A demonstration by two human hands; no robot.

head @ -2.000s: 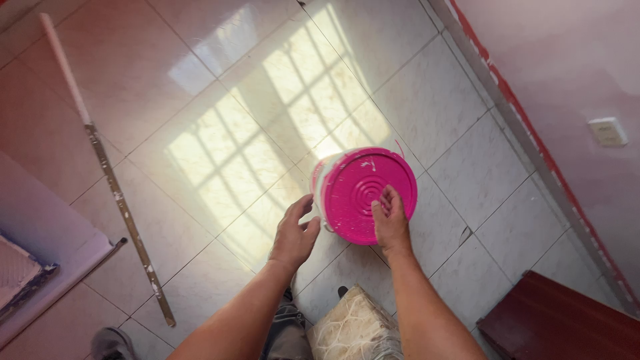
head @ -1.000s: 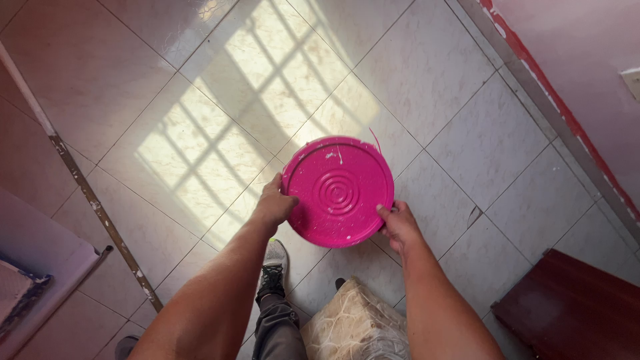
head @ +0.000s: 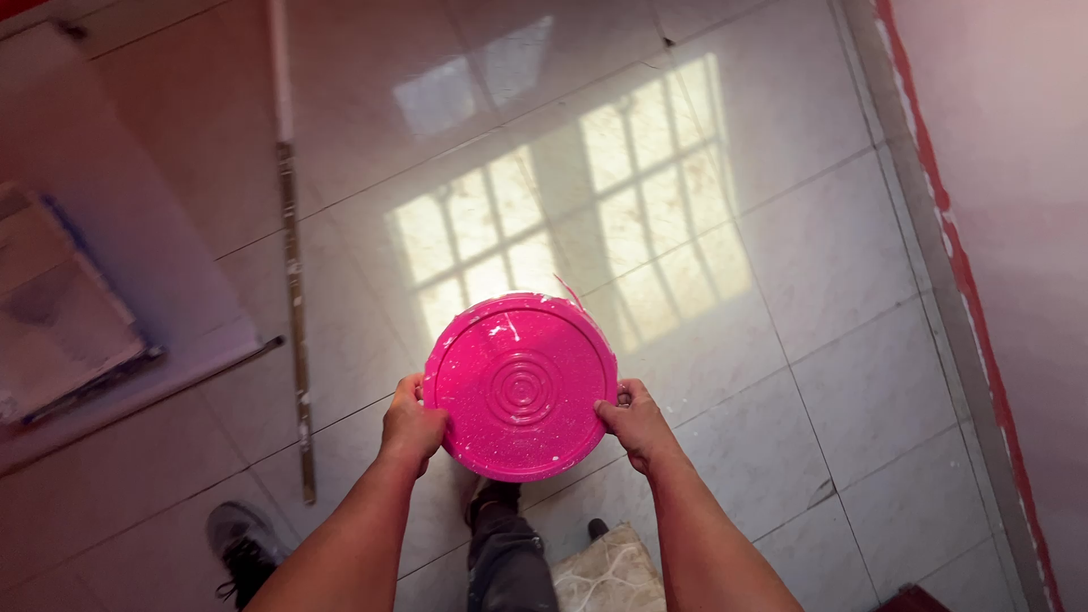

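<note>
A round bright pink plastic lid (head: 520, 442), spattered with white paint, faces up at the lower centre; it tops a bucket whose body is almost wholly hidden beneath it. Concentric rings mark its middle, and a thin pink strip sticks up from its far right rim. My left hand (head: 412, 429) grips the left edge, thumb on top and fingers curled under. On the opposite edge, my right hand (head: 637, 425) grips in the same way.
A paint-marked pole (head: 293, 280) lies on the tiled floor to the left, near a sheet-like surface (head: 187, 306) bearing a blue-edged tray. A patterned covered object (head: 608, 574) stands by my legs. At right is a wall with a red strip (head: 956, 255).
Both hands were apart at the lid two seconds ago, the left beside the bucket and the right over the lid; now both grip opposite edges. The view has shifted and turned.
</note>
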